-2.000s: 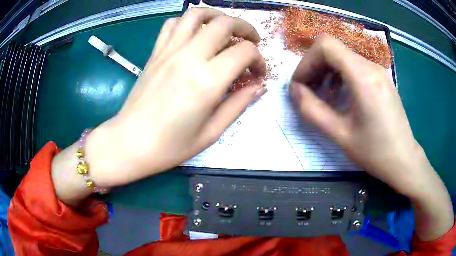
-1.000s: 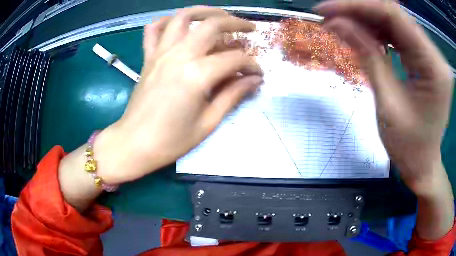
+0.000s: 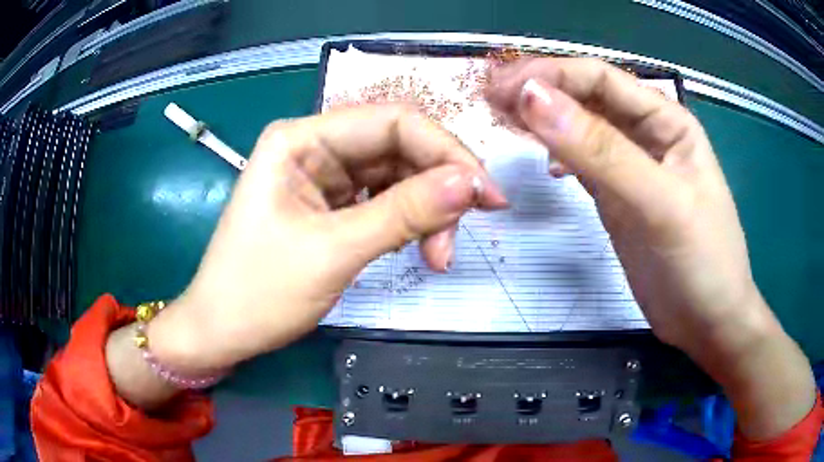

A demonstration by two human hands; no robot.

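My left hand (image 3: 307, 217) is over the left part of the white paper-lined tray (image 3: 506, 337), thumb and index fingertips pinched together. My right hand (image 3: 660, 189) is over the tray's upper right, its thumb near its bent fingers. Any tiny part at either set of fingertips is too small to make out. Loose copper pieces (image 3: 397, 90) lie on the paper at upper left; a denser copper heap (image 3: 502, 60) is mostly hidden behind my right hand. The dark grey fixture (image 3: 492, 383) lies along the tray's near edge, its four small nests facing up.
A slim white-handled tool (image 3: 203, 133) lies on the green bench (image 3: 135, 235) left of the tray. Dark ribbed fixtures (image 3: 41, 217) stand at the left edge. A silver rail (image 3: 262, 56) runs behind the tray. A small white piece (image 3: 366, 445) lies below the fixture.
My left hand has turned and its thumb and index finger have come together, lower over the paper. My right hand has come back inward from the tray's right side. The view has shifted slightly.
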